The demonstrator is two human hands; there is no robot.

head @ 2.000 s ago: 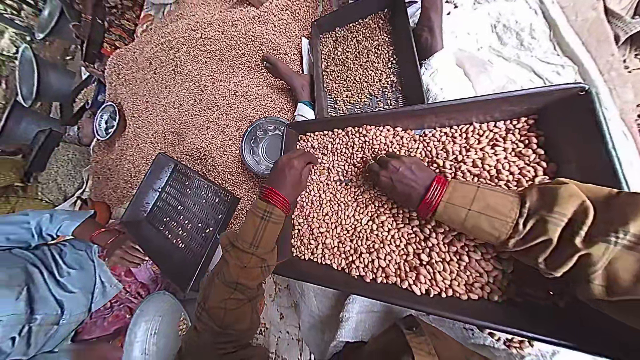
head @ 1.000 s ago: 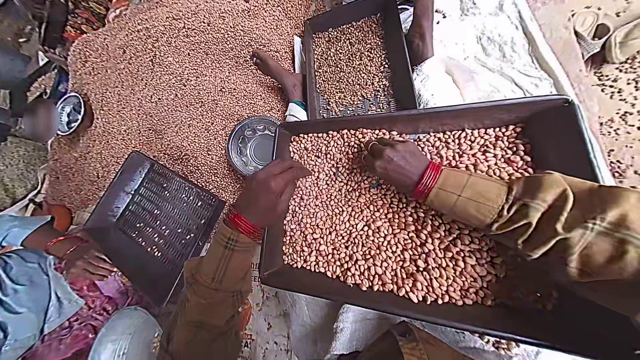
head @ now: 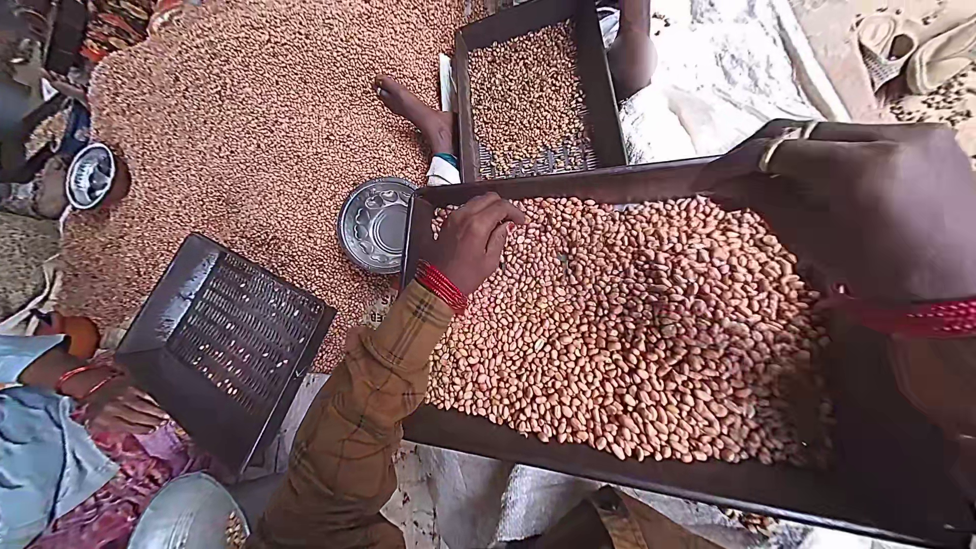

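A large dark metal tray (head: 610, 480) lies across the view, with a broad layer of reddish-brown shelled peanuts (head: 610, 328) in it. My left hand (head: 474, 240), with red bangles at the wrist, is over the tray's left end, its fingers bent at the peanuts; whether it pinches any cannot be told. Large and near the camera, my right hand (head: 862, 206) is raised over the tray's right side, ringed and blurred. Its fingertips are hidden, so what it holds does not show. A round steel dish (head: 375, 225) stands just beyond the tray's left edge.
A great heap of peanuts (head: 229, 130) spreads at the upper left. Another person's hand (head: 126, 408) is beside a slotted dark sieve tray (head: 244, 328). A smaller sieve tray (head: 602, 84) with peanuts adjoins mine, near a bare foot (head: 412, 110). Shoes (head: 915, 53) lie at the upper right.
My right hand has lifted off the peanuts and come toward the camera at the right. My left hand has shifted onto the peanuts at the tray's left end.
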